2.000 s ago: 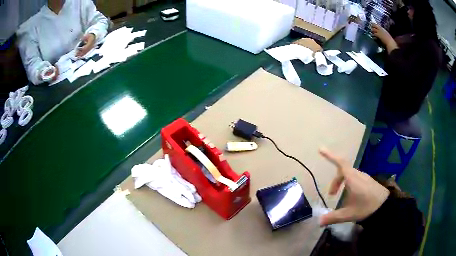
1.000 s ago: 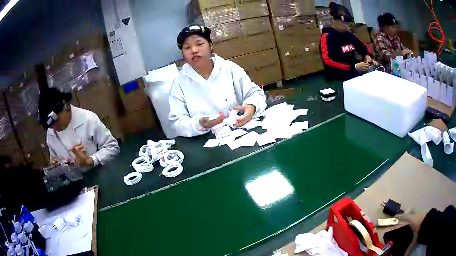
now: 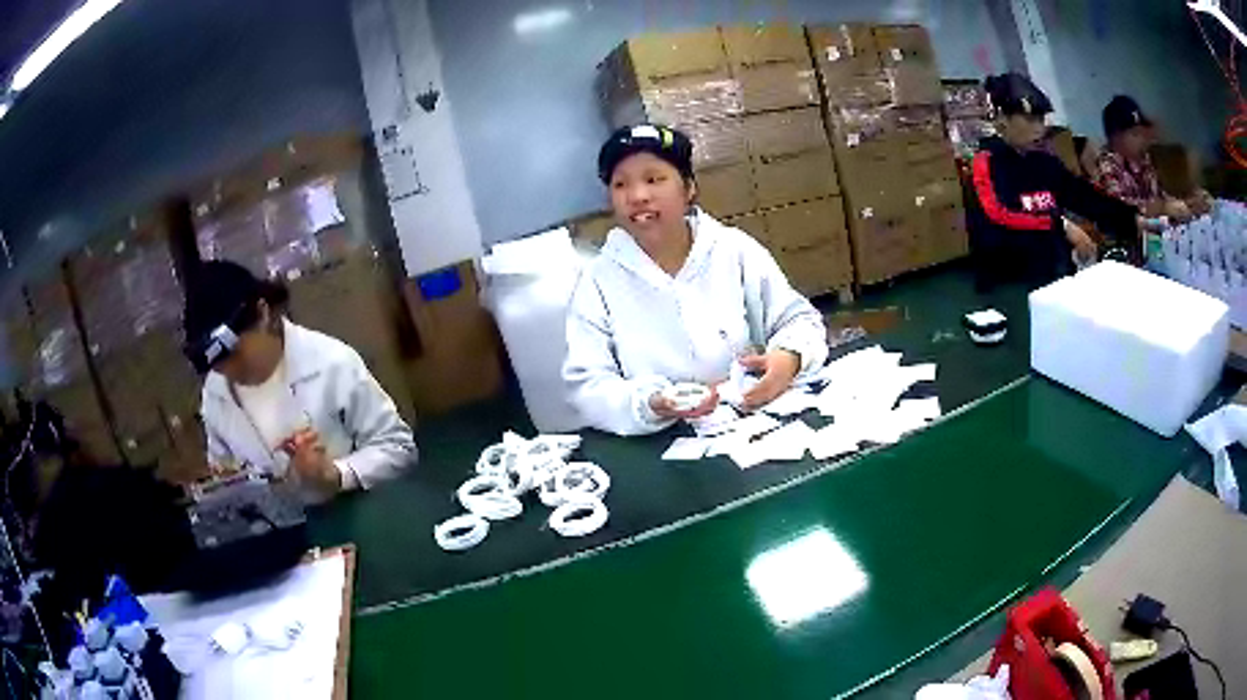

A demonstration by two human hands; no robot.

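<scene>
Neither of my hands is in the picture. Nearest in front of me, at the lower right, stands the red tape dispenser, cut off by the bottom edge. A white glove lies crumpled to its left. The black power adapter with its thin cord lies to its right on the brown sheet. A small pale piece lies below the adapter. The black electronic unit is partly cut off by the bottom edge.
The green belt runs across. Beyond it lie white rings, white flat pieces and a white foam box. Several people sit opposite; the middle one holds a white ring. White parts stand at lower left.
The view has swung up and left. The dispenser and sheet have shifted to the lower right. The hand seen on the right earlier, then near the pale piece, is out of the picture.
</scene>
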